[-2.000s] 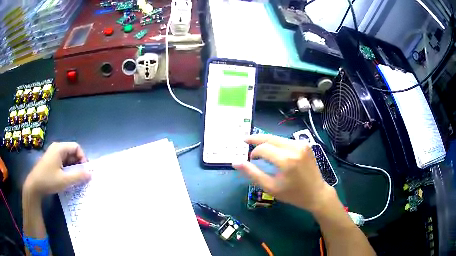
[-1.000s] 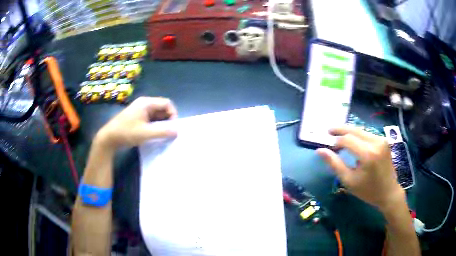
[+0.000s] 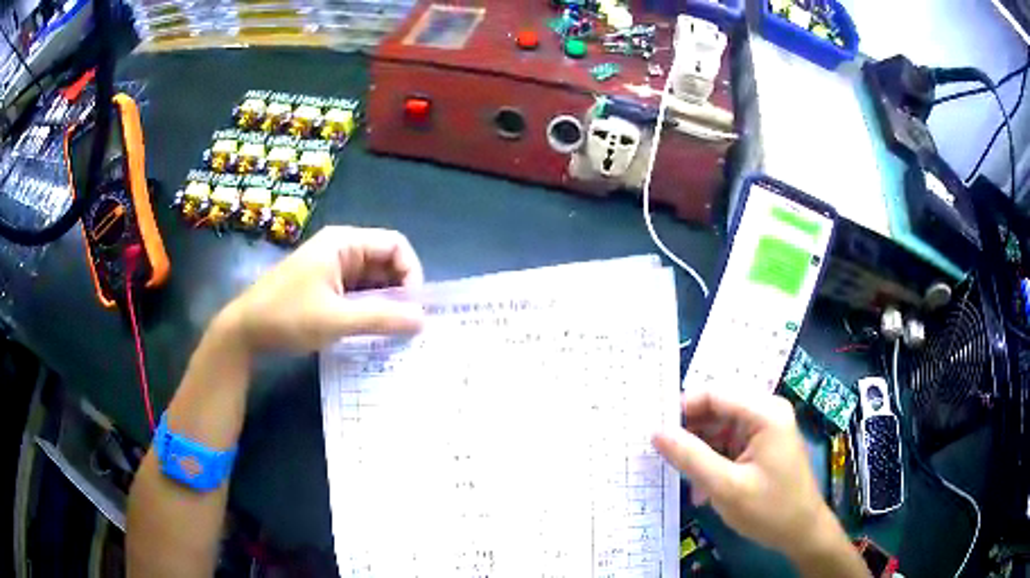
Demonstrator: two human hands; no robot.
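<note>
White record sheets [image 3: 508, 440] with a ruled table lie in front of me. My left hand [image 3: 328, 296] grips their upper left corner between thumb and fingers. My right hand [image 3: 745, 463] is at their right edge, thumb and fingers curled by the paper; whether it pinches the edge I cannot tell. A smartphone [image 3: 759, 288] with green chat bubbles stands tilted beyond my right hand, its lower end hidden behind the hand. A small part of a board [image 3: 697, 546] shows beside the sheets' right edge.
An orange multimeter [image 3: 116, 215] and rows of small boards [image 3: 269, 158] are at the left. A dark red test box [image 3: 542, 102] stands at the back. At the right are green boards [image 3: 822, 390], a pale-framed handheld [image 3: 879, 446] and a black fan [image 3: 954, 344].
The view has shifted. My right hand has moved from the phone's screen to the sheets' right edge. The phone now leans more to the right. The sheet's ruled table has become readable as lines.
</note>
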